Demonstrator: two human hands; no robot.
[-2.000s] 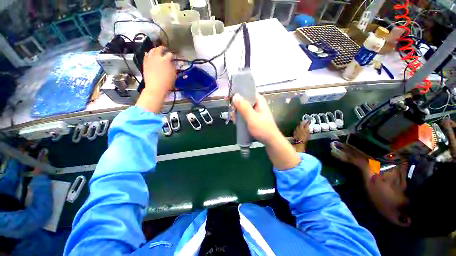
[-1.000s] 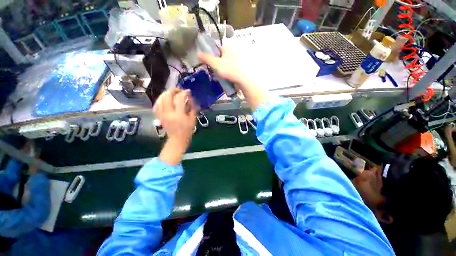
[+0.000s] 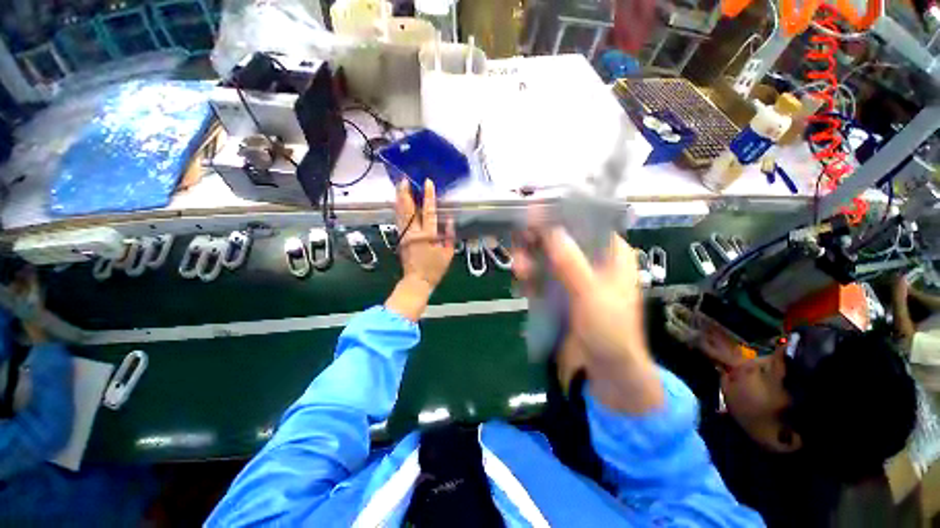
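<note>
My right hand (image 3: 598, 304) is blurred and closed around the grey electric screwdriver (image 3: 551, 315), which is also blurred, over the green belt. My left hand (image 3: 423, 248) is over the belt's far side with its fingers apart, pointing at the shelf edge below the blue tray (image 3: 428, 162). I see nothing held in it, but its palm side is hidden. White loop-shaped units lie in a row along the far side of the belt, one (image 3: 361, 250) just left of my left hand. Others lie between my hands, partly covered.
A silver screw feeder (image 3: 258, 155) stands on the white shelf (image 3: 484, 196) with black cords. A blue bag (image 3: 134, 144) lies at the left. A pale rail (image 3: 258, 326) crosses the green belt. A person's head (image 3: 845, 392) and a machine (image 3: 799, 273) are at the right.
My right hand has come back from above the shelf to over the belt with the screwdriver. My left hand has moved right, and its fingers have spread. The blue tray shows fully now.
</note>
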